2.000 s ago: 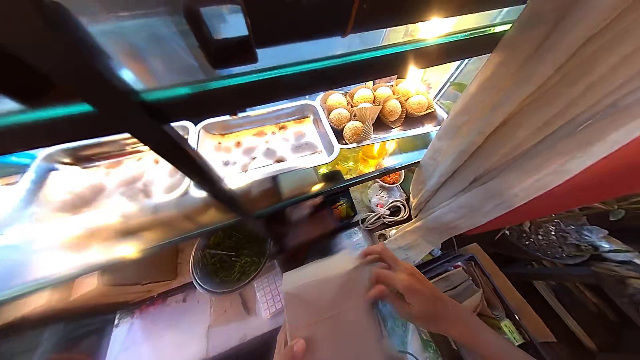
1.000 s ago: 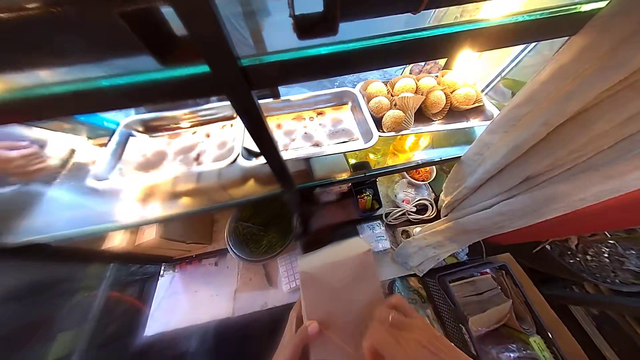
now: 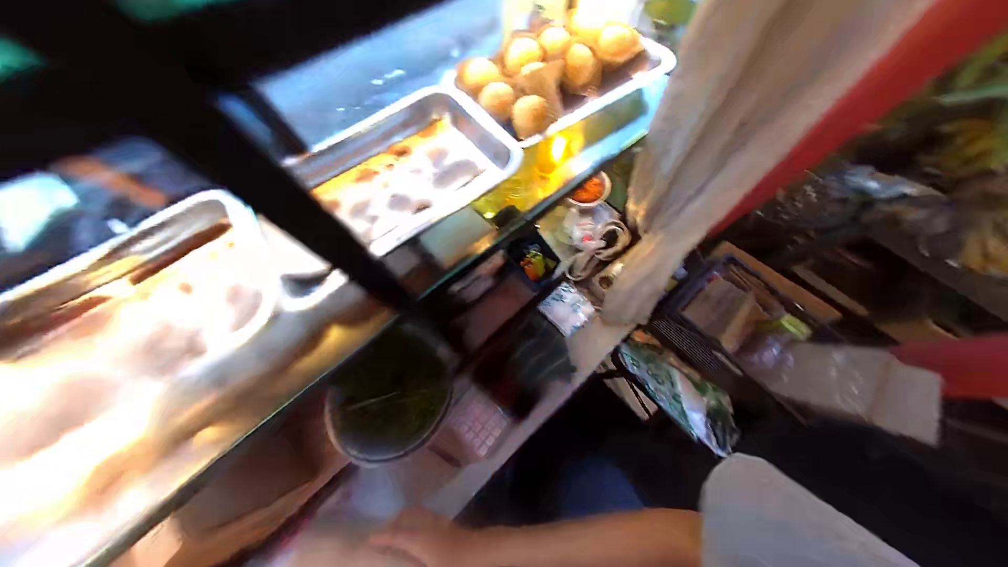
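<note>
My right hand (image 3: 421,535) is at the bottom edge, blurred, with the bare forearm running in from a pale sleeve at the lower right. It lies over or beside a pale counter surface, below a round container (image 3: 386,458) of dark green leaves and a pale gridded object (image 3: 478,424). Whether anything is between its fingers cannot be told. My left hand is out of view.
Behind glass stand metal trays (image 3: 512,157) of pale food and a tray (image 3: 665,59) of round golden items in paper cups. A dark post crosses in front. A curtain (image 3: 685,157) hangs right, above a dark crate (image 3: 728,264). An orange-filled cup (image 3: 589,189) stands near a coiled cord (image 3: 602,244).
Earlier both hands were at a brown paper bag; now only my right hand and forearm show, low in view, and the bag is not plainly visible. The view has tilted strongly.
</note>
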